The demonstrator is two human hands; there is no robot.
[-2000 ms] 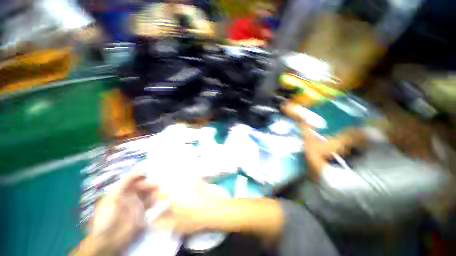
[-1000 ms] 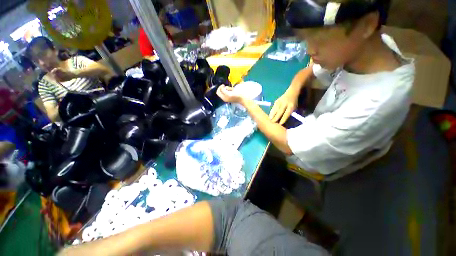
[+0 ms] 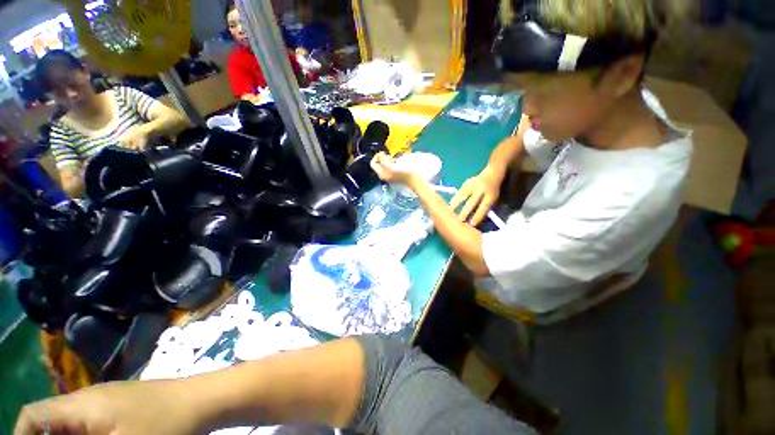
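Note:
My right forearm with a grey sleeve crosses the bottom of the view, and my right hand (image 3: 72, 415) is at the bottom left corner, partly cut off. Its fingertips are cut off, so whether it holds something cannot be told. My left hand is out of view. White round pieces with centre holes (image 3: 180, 347) lie in a shallow clear tray just beyond my forearm. A clear plastic bag with white and blue contents (image 3: 353, 291) lies right of them. A sliver of something white shows below my forearm at the bottom edge.
Glossy black shells (image 3: 189, 273) are heaped behind the tray. A metal post (image 3: 285, 89) rises among them. A person in a white shirt (image 3: 586, 212) sits at the right with both hands at the green bench (image 3: 478, 136). Two more people sit behind the heap.
The view has swung right and sharpened. My two hands were together at the bottom; now only the right arm shows, its hand farther left. The striped-shirt person's arm has lowered.

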